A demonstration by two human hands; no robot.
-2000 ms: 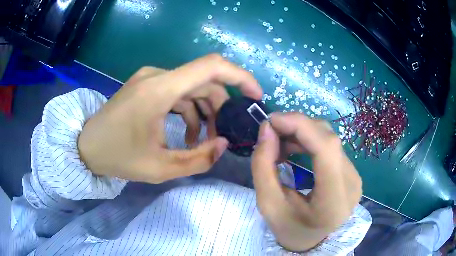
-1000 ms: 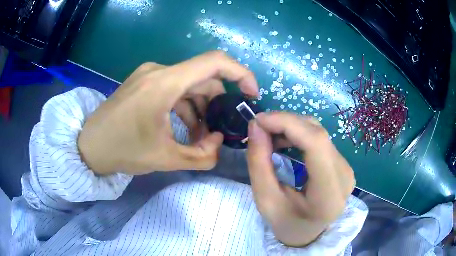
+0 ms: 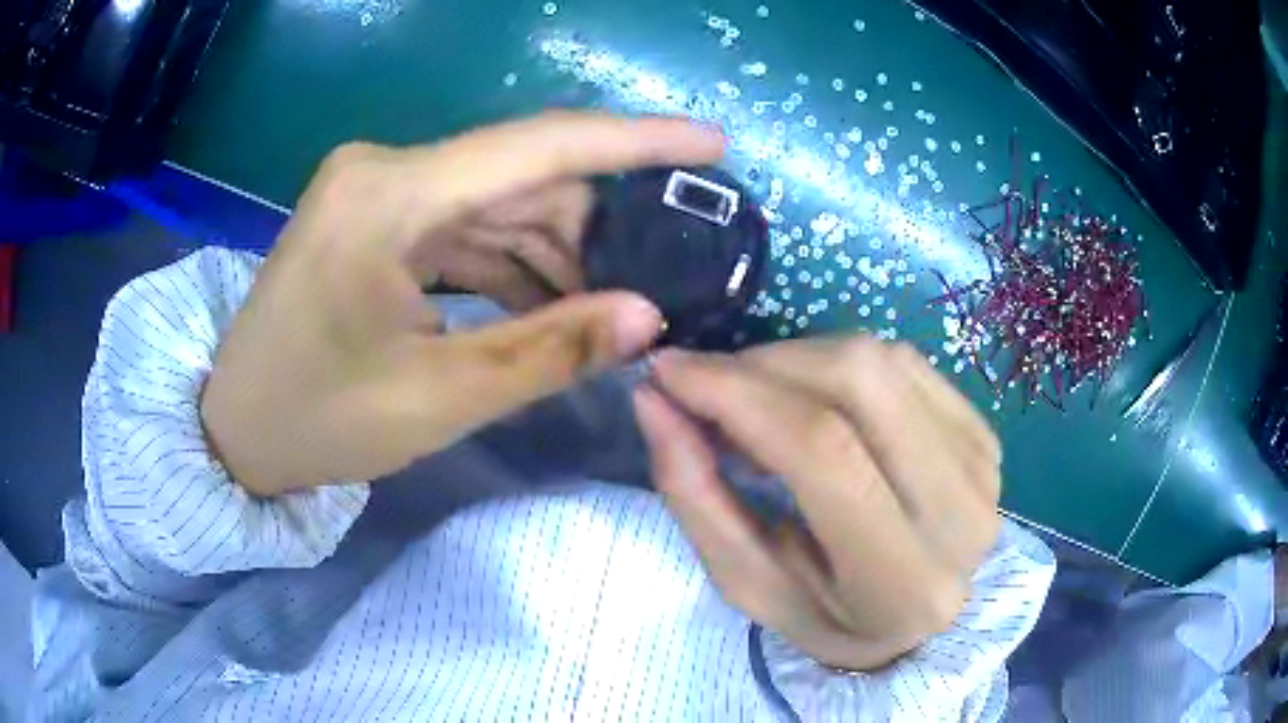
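Observation:
A round black housing (image 3: pixel 664 261) is in the middle of the view, held up above my lap. A white rectangular frame (image 3: pixel 702 198) shows near its top edge and a small white bar (image 3: pixel 737 274) near its right side. My left hand (image 3: pixel 424 290) grips the housing, index finger along the top and thumb at the lower edge. A tiny yellowish spot shows by the thumb tip. My right hand (image 3: pixel 833 480) has thumb and index finger close together just below the housing's lower edge. Whether they pinch something tiny cannot be made out.
Small pale pieces (image 3: pixel 848 226) are scattered on the green mat (image 3: pixel 424 85). A tangled pile of red wired components (image 3: pixel 1066 297) lies at the right, with silvery tweezers (image 3: pixel 1165 374) beside it. Black glossy trays (image 3: pixel 1116 106) stand at the upper right and upper left.
The housing has turned and moved up, so the white frame now sits near its top. My right fingers have moved from the frame to below the housing. My left thumb has shifted towards the right.

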